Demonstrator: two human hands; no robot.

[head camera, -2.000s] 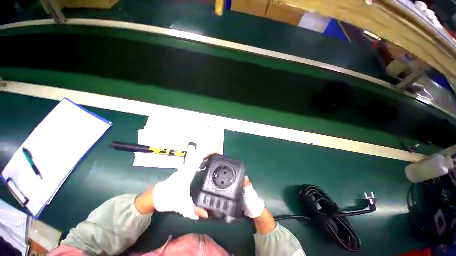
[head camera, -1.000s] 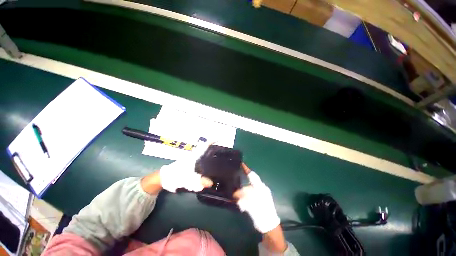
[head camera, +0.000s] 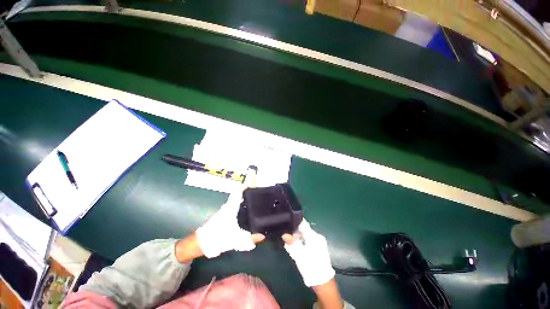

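Note:
My left hand (head camera: 226,229) and my right hand (head camera: 310,253), in white gloves with bare fingertips, hold a black socket block (head camera: 271,209) between them above the bench. No round socket shows on the side facing me. The black power cord (head camera: 413,271) lies bundled on the bench to the right, its lower end cut off by the frame edge. The plug (head camera: 470,260) lies right of the bundle with its pins showing. A hammer (head camera: 202,166) with a black handle and yellow-black shaft lies on white paper (head camera: 232,146) just beyond my left hand.
A blue-edged clipboard (head camera: 99,160) with a pen (head camera: 67,169) lies at left. A black slab (head camera: 17,271) rests on papers at lower left. Beyond the pale rail (head camera: 356,166), the conveyor (head camera: 241,78) carries a dark unit (head camera: 408,117). A pale cylinder (head camera: 531,232) stands at the right edge.
The socket face was toward me two seconds ago; the block has been turned and now shows plain dark sides. Both hands still hold it. The view has shifted, moving the bench items in the picture.

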